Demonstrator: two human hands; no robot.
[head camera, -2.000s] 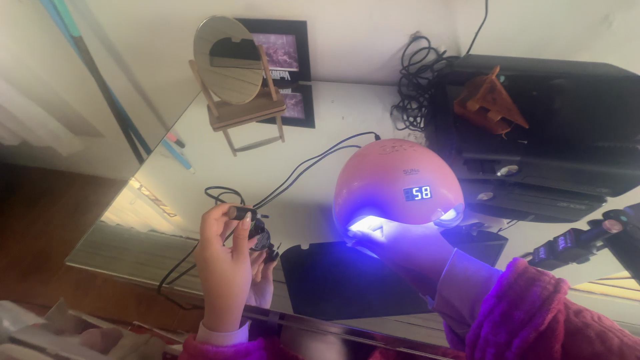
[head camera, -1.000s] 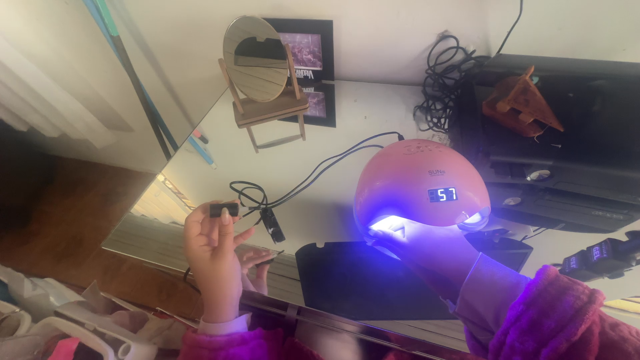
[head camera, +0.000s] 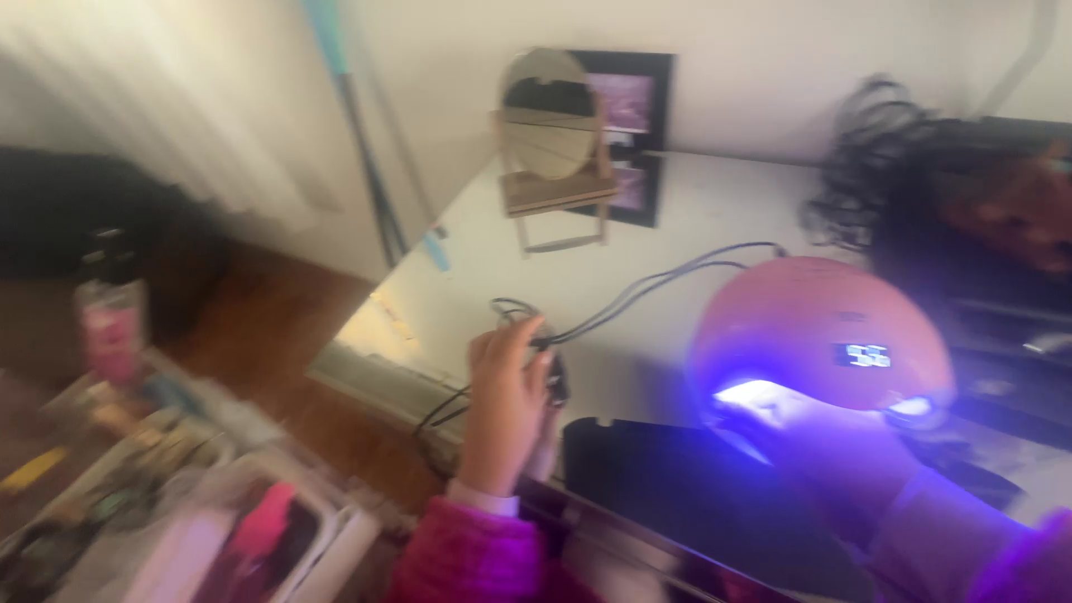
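Note:
A pink dome-shaped nail lamp (head camera: 804, 318) glows blue-violet on the glossy tabletop, its small display lit. My right hand (head camera: 812, 435) reaches in under its front opening; the fingers are hidden by the glare and the dome. Left of the lamp, my left hand (head camera: 507, 377) is at the table's front edge beside a dark cable (head camera: 653, 280). A small black piece (head camera: 557, 381) is at its fingertips, blurred; whether the hand grips it is unclear. The hand's reflection shows in the tabletop. A flat black mat (head camera: 670, 486) lies between the hands, in front of the lamp.
A small round mirror on a wooden stand (head camera: 548, 117) stands at the back before a black picture frame (head camera: 662, 100). Coiled black cables (head camera: 871, 159) and a black device (head camera: 1005, 310) are at the right. A cart with white containers (head camera: 327, 536) and a pink bottle (head camera: 113, 335) is lower left.
The lamp's display has counted down. The small black piece raised in my left hand a second ago is no longer plainly seen there. My right hand stays in the lamp. The view has swung left.

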